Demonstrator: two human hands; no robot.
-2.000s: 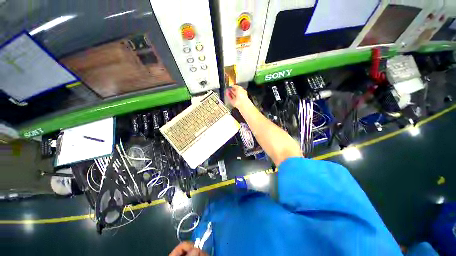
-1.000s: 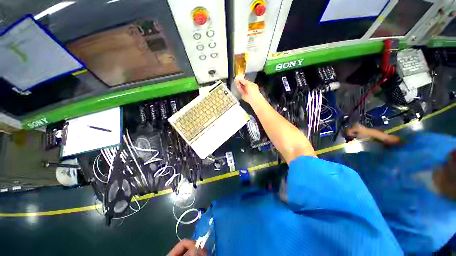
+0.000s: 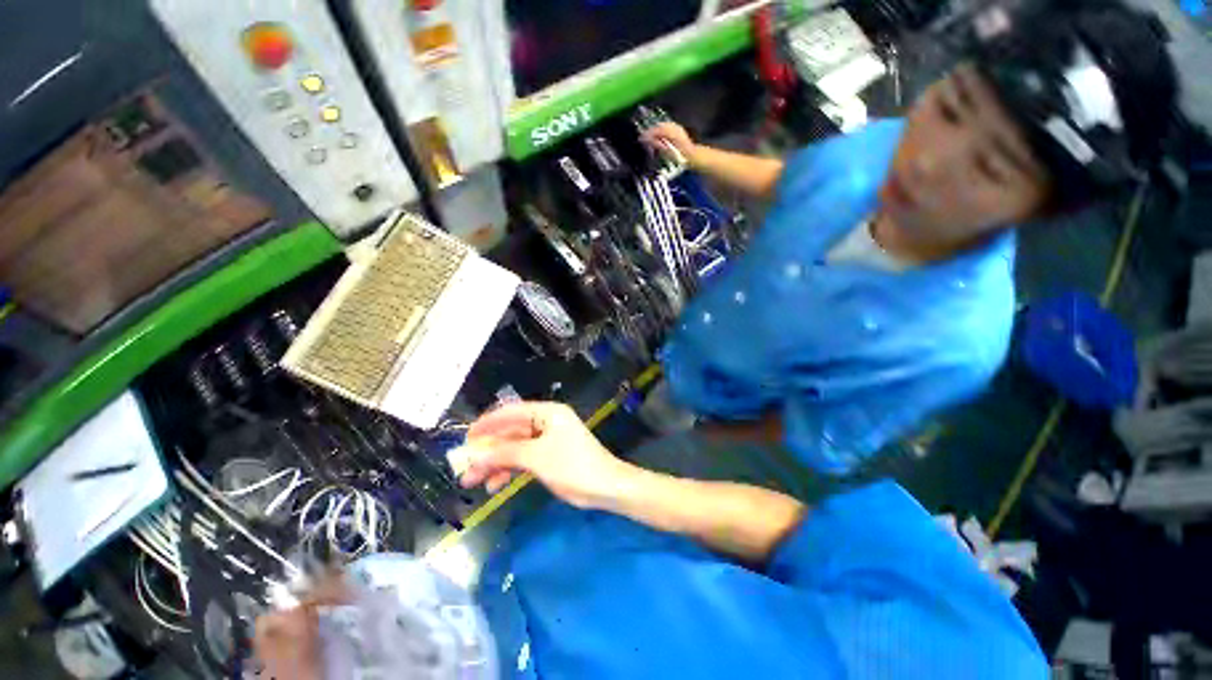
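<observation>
My right hand [image 3: 538,454] is in front of my body, below the beige keyboard unit [image 3: 379,312]. Its thumb and fingers pinch a small white piece [image 3: 459,460]. My left hand [image 3: 290,640] is low at the left, strongly blurred. It is at the left side of a pale, partly see-through object [image 3: 405,622], also blurred; whether the fingers grip it cannot be told. The keyboard unit lies tilted over the dark feeders, touched by neither hand.
Another person in blue [image 3: 851,306] and a dark cap stands close on the right, one hand [image 3: 671,140] at the feeders. A clipboard [image 3: 93,485] with a pen lies at the left. White tapes [image 3: 343,515] hang in loops. Green-edged machine [image 3: 173,332] runs behind.
My right hand has come down from the machine's front panel to before my body. The pale object has appeared by my left hand. The other person has come closer. The view has turned right.
</observation>
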